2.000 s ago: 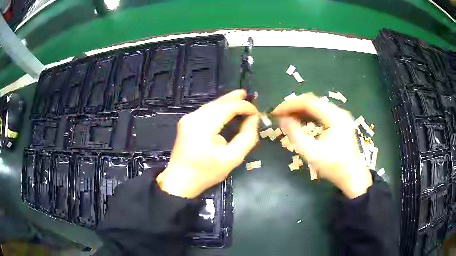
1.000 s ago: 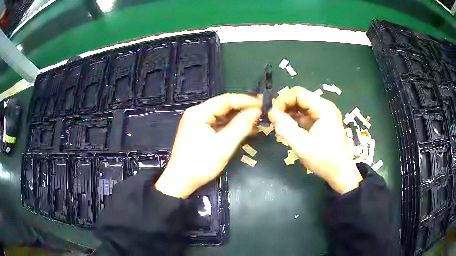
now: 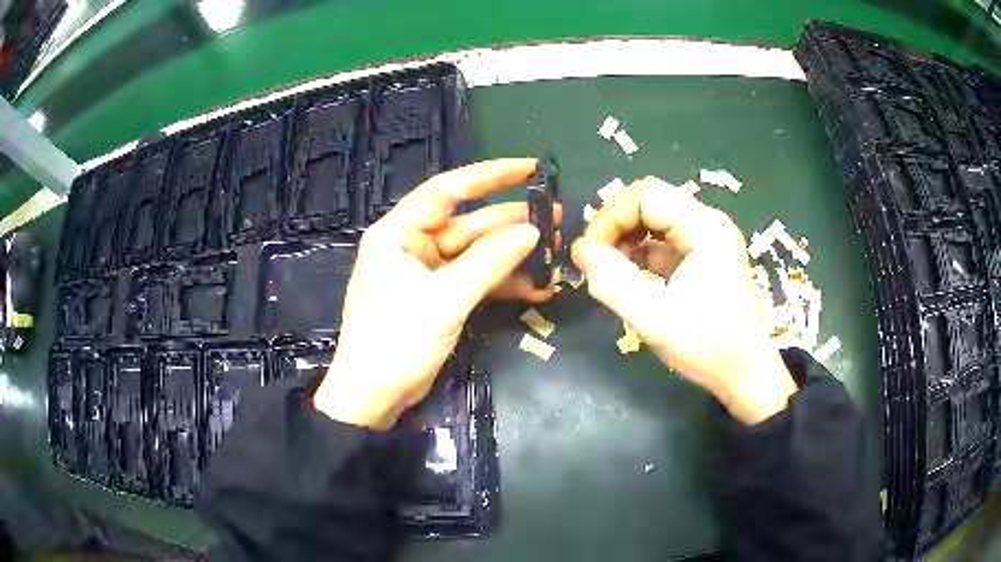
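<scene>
My left hand grips a black plastic housing, held upright and seen nearly edge-on above the bench. My right hand is just right of it, apart from the housing, with thumb and fingertips drawn together near its lower part. I cannot tell whether something small is between those fingertips. Small pale pieces lie piled right of my right hand, some with orange parts. A few tan pieces lie below the housing.
A large glossy black blister tray with rectangular pockets covers the left of the bench. Stacked black trays stand at the right. A pale strip edges the dark green bench at the back, with brighter green beyond.
My left hand has moved left and up with the housing, its fingers now spread along it. My right hand has come off the housing. The whole view has shifted slightly.
</scene>
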